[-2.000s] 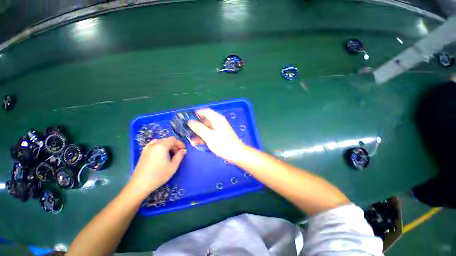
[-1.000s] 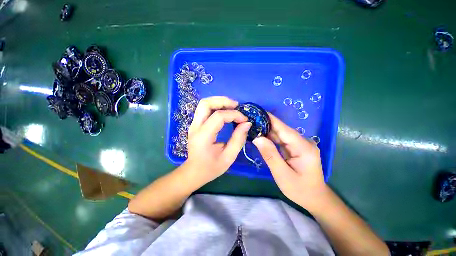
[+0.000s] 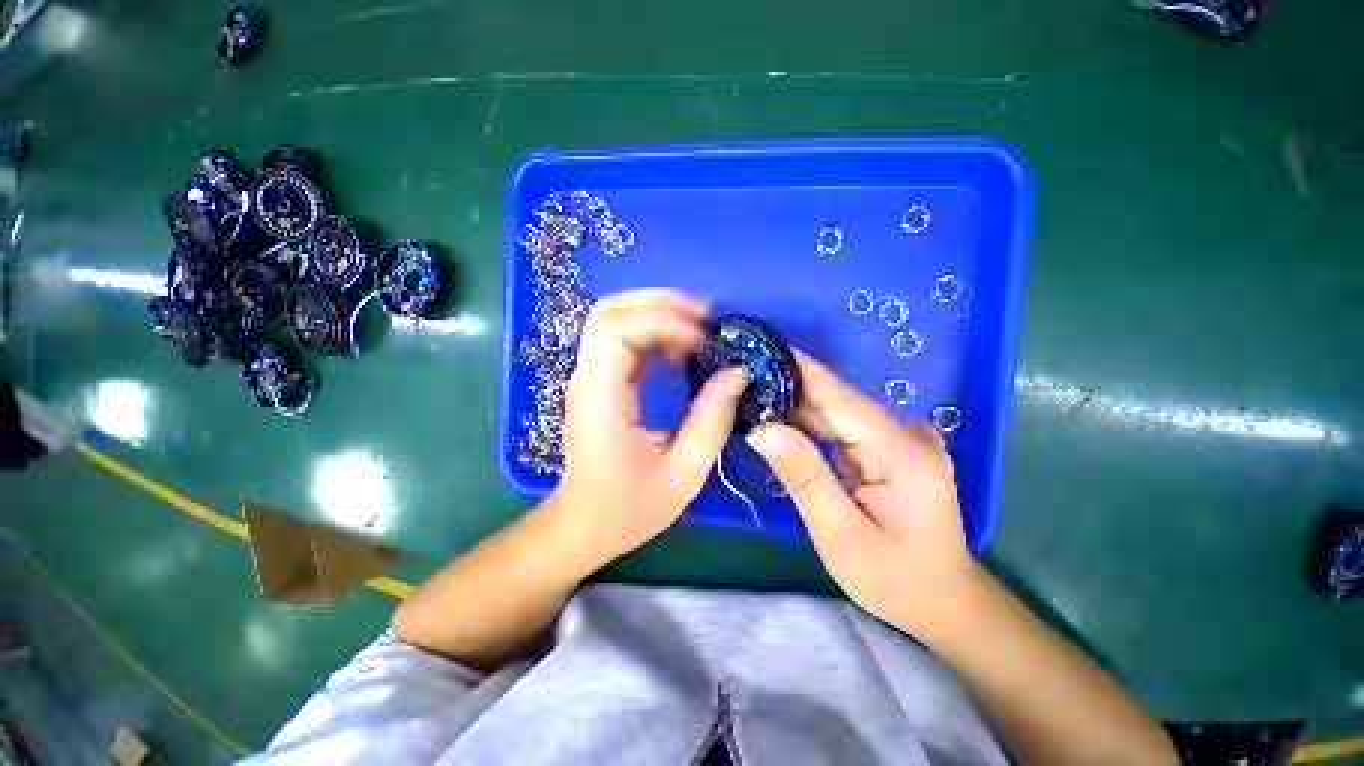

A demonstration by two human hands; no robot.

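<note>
A black round unit point(image 3: 760, 364) with a blue patterned face is held above the blue tray point(image 3: 763, 165). My left hand point(image 3: 636, 412) grips its left side, thumb on the face, fingers slightly blurred. My right hand point(image 3: 868, 479) grips its right and lower edge. A thin pale lead point(image 3: 733, 486) hangs below the unit. A tangled pile of small silvery rings point(image 3: 557, 299) lies along the tray's left side. Single thin rings point(image 3: 893, 313) lie spread on the tray's right part. Whether a ring is between my fingers cannot be told.
Several round units point(image 3: 255, 285) are heaped on the green worktop at left, one point(image 3: 407, 279) at the heap's right edge. Single units lie at upper left point(image 3: 240, 33), upper right point(image 3: 1219, 15) and the right edge point(image 3: 1342, 554). An open cardboard box point(image 3: 307, 554) is at lower left.
Since two seconds ago, the view has shifted and both hands have come together on the unit. Since one second ago, the unit has turned slightly and moved a little left.
</note>
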